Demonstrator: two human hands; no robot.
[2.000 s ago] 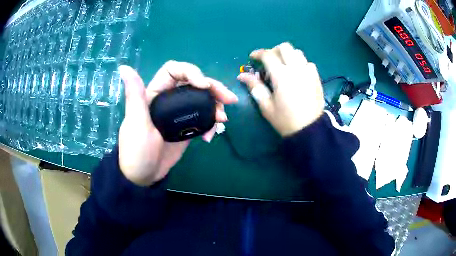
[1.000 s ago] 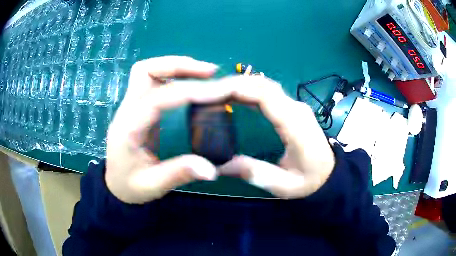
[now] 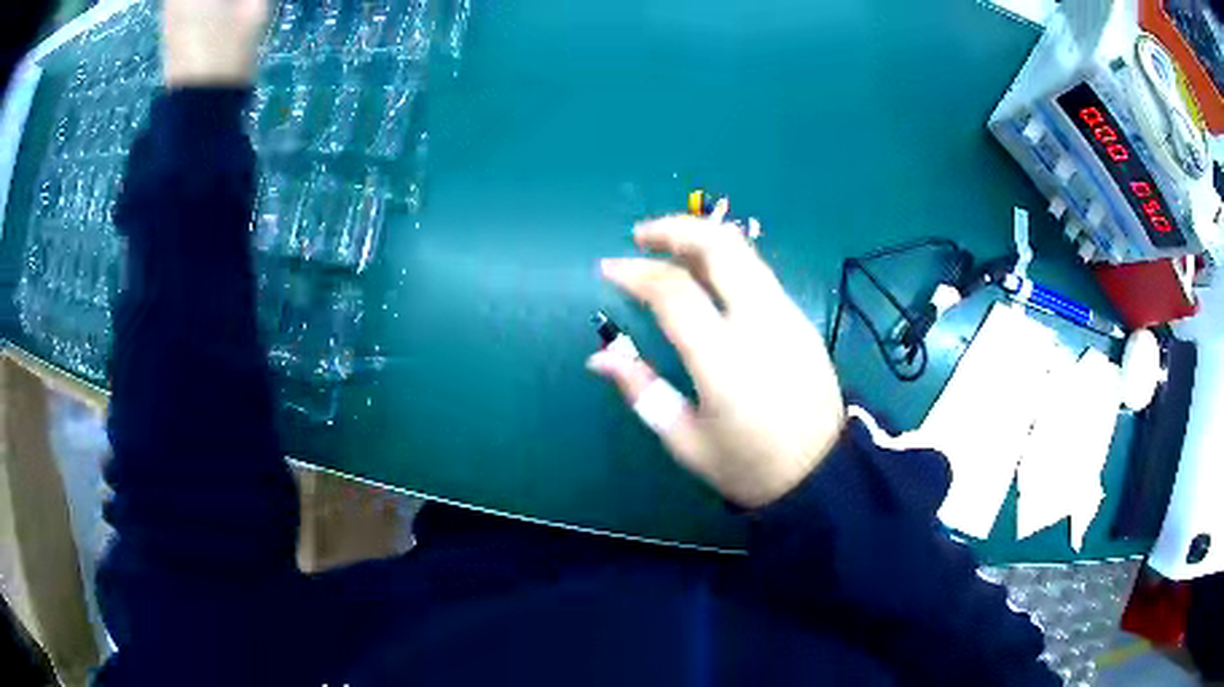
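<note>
My right hand [image 3: 738, 362] is over the middle of the green mat, its fingers apart. The small dark tip of the charging cable [image 3: 608, 329] shows by the thumb tip; I cannot tell if it touches. The earbuds [image 3: 718, 208], one with an orange-yellow tip, lie on the mat just beyond the fingers. My left hand [image 3: 215, 34] is at the top left edge over the far part of the clear blister tray [image 3: 322, 215]. It is blurred and cut off by the picture's edge, so its fingers are hidden. No charging case is visible.
The bench power supply [image 3: 1101, 148] stands at the top right on a red block [image 3: 1145, 291]. Coiled black cable [image 3: 906, 302], a blue and white pen [image 3: 1067, 307], white papers [image 3: 1000, 403], a round white item [image 3: 1142, 369] and a black bar [image 3: 1157, 436] are at the right.
The black case was between both hands and is now out of sight. My left hand has moved to the far left over the tray. My right hand has opened; the cable tip now shows beside it.
</note>
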